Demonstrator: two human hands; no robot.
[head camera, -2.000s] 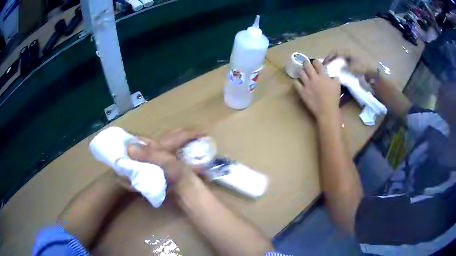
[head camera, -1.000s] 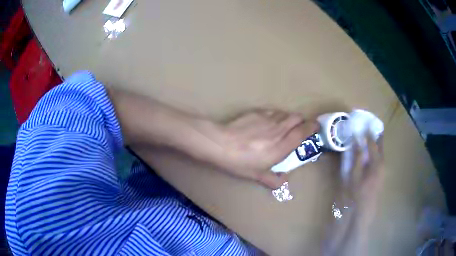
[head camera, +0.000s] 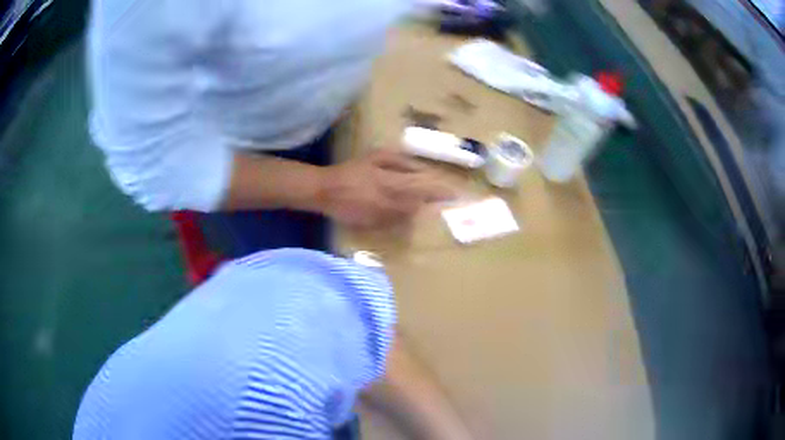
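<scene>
The view is blurred. My left arm in a blue-striped sleeve reaches down, and its forearm is cut off by the bottom edge, so my left hand is out of the picture. My right hand is not in view. Nearest in front, a white handheld fan (head camera: 435, 144) lies on the tan bench (head camera: 516, 344), with its round head to the right and a dark patch by the head. A white paper card (head camera: 480, 220) lies below the fan.
A neighbour's hand (head camera: 370, 191) rests by the fan handle, its arm coming from a pale sleeve. A red-capped white bottle (head camera: 572, 137) stands right of the fan. A white cloth (head camera: 508, 70) lies above it. A red stool (head camera: 196, 247) shows at left.
The view has swung left to the neighbour's place. The fan, the cloth and both my hands seen a second ago have left the picture.
</scene>
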